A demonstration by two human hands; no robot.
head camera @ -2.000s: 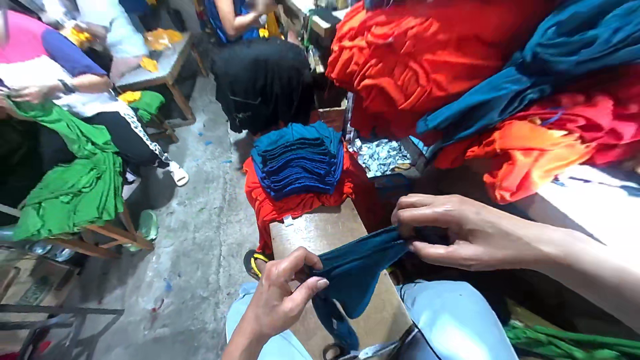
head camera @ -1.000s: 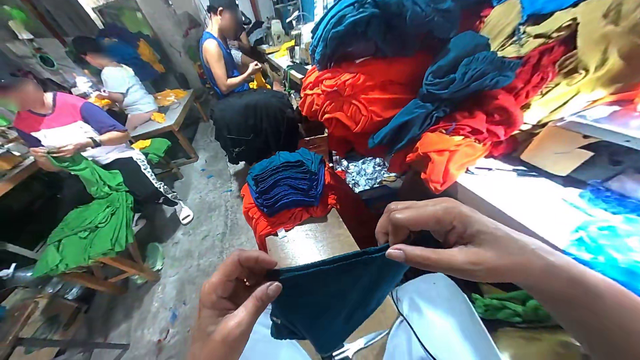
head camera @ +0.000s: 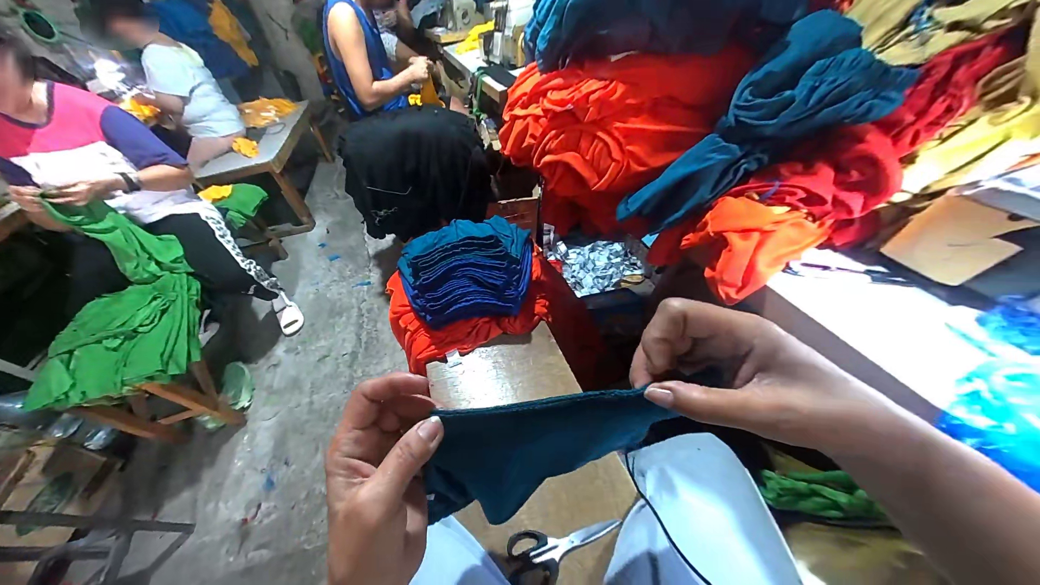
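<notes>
My left hand (head camera: 386,463) pinches one end of the top edge of a dark teal cloth piece (head camera: 528,447) between thumb and fingers. The other end of that edge is gripped by my right hand (head camera: 715,366), so the edge runs nearly straight between them and the rest hangs down over a wooden board (head camera: 504,374). Below the cloth, scissors with black handles (head camera: 561,548) lie near my legs. Beyond it, a stack of folded blue and teal fabric pieces (head camera: 467,272) rests on red cloth (head camera: 414,325) at the board's far end.
Large heaps of red fabric (head camera: 609,130) and teal fabric (head camera: 796,89) rise ahead on the right, beside a white tabletop (head camera: 853,325). A box of small silvery pieces (head camera: 597,264) is under them. At left a seated person handles green fabric (head camera: 130,309); other people sit farther back.
Two seconds ago the cloth was bunched between my hands; now its edge is drawn out between them. Since one second ago, the hands hold it in much the same way.
</notes>
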